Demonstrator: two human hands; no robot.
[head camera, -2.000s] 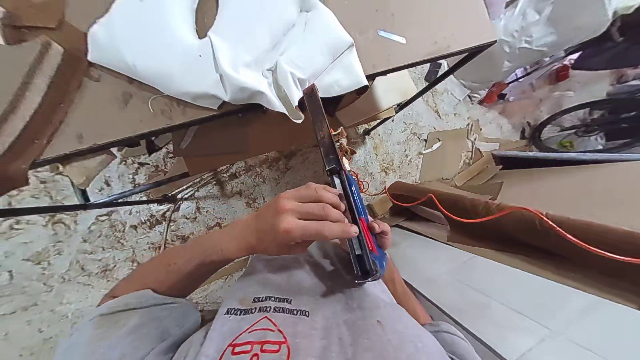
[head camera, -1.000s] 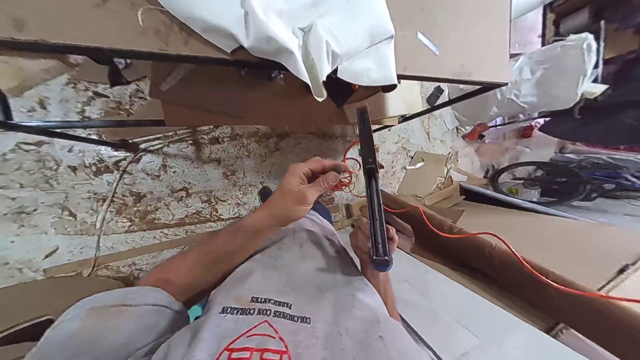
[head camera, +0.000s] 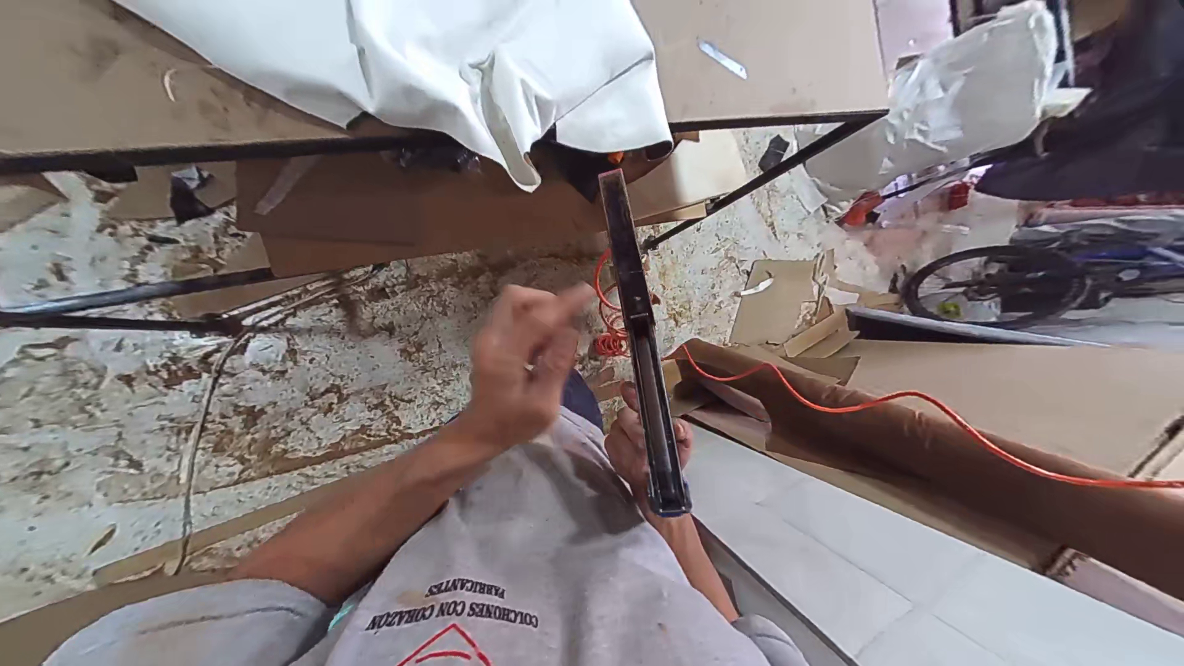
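My right hand (head camera: 629, 444) grips a long, narrow tool, apparently a pneumatic stapler (head camera: 655, 398), turned so that its dark magazine channel faces me. The tool's far end points toward the table edge, and its body is largely hidden behind the channel. My left hand (head camera: 525, 365) is off the tool, just to its left, with fingers bent and blurred by motion; whether anything small is between them cannot be told. A red coiled air hose (head camera: 610, 344) hangs behind the tool. White sheet material (head camera: 499, 74) drapes over the table's front edge.
The cardboard-covered table (head camera: 777, 55) has a dark metal frame. Below it are cardboard sheets (head camera: 370, 208) and a stained floor (head camera: 370, 370). At right, an orange hose (head camera: 888, 398) crosses a brown roll (head camera: 860, 453) beside a white tiled surface (head camera: 832, 555). A bicycle wheel (head camera: 994, 287) stands farther back.
My left hand has come off the tool and moved left of it. The tool has been turned: its blue and red side, seen two seconds ago, no longer shows. My right hand still holds it.
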